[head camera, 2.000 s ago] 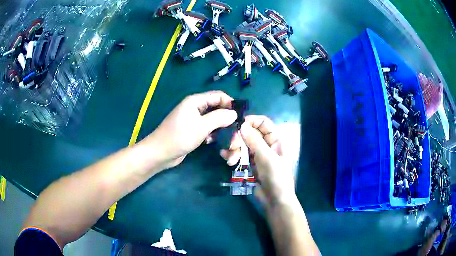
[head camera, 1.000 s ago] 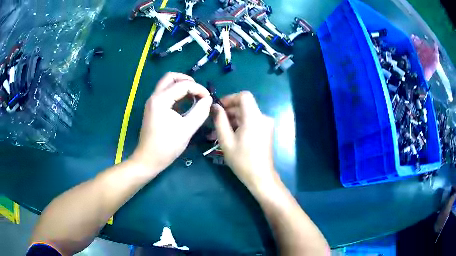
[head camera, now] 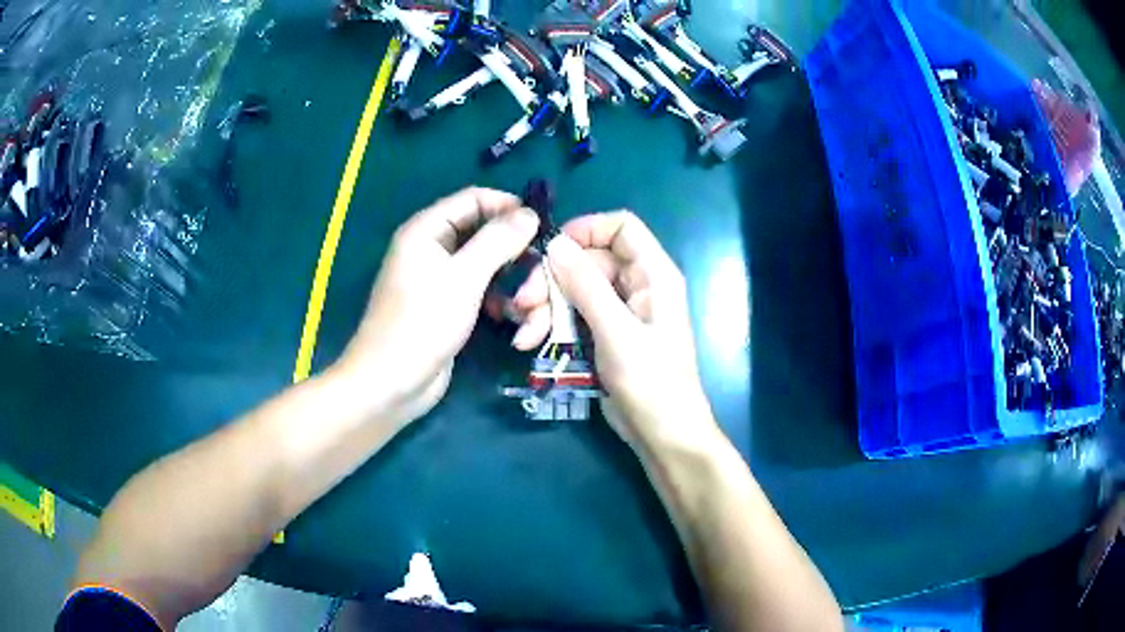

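Observation:
A wire harness (head camera: 560,319) is held upright in the picture between my hands. Its wide grey and red connector (head camera: 558,388) hangs at the lower end, below my fingers. A small black connector (head camera: 538,195) shows at the upper end. My left hand (head camera: 450,278) pinches beside the black connector with thumb and forefinger. My right hand (head camera: 617,309) pinches the wires and white sleeve just below it. The fingers partly hide the middle of the harness. A pile of similar harnesses (head camera: 574,74) lies at the top centre.
A blue tote (head camera: 907,284) full of dark harnesses stands at right. Clear plastic (head camera: 136,247) with darker harnesses (head camera: 56,173) lies at left. A small dark piece (head camera: 252,114) lies beside it. A yellow line (head camera: 339,222) crosses the green bench. A white scrap (head camera: 423,580) lies near the front edge.
The wide connector, mostly hidden by my right hand a second ago, shows again below my hands. The small white ring seen below my left hand is no longer visible. The view has shifted slightly.

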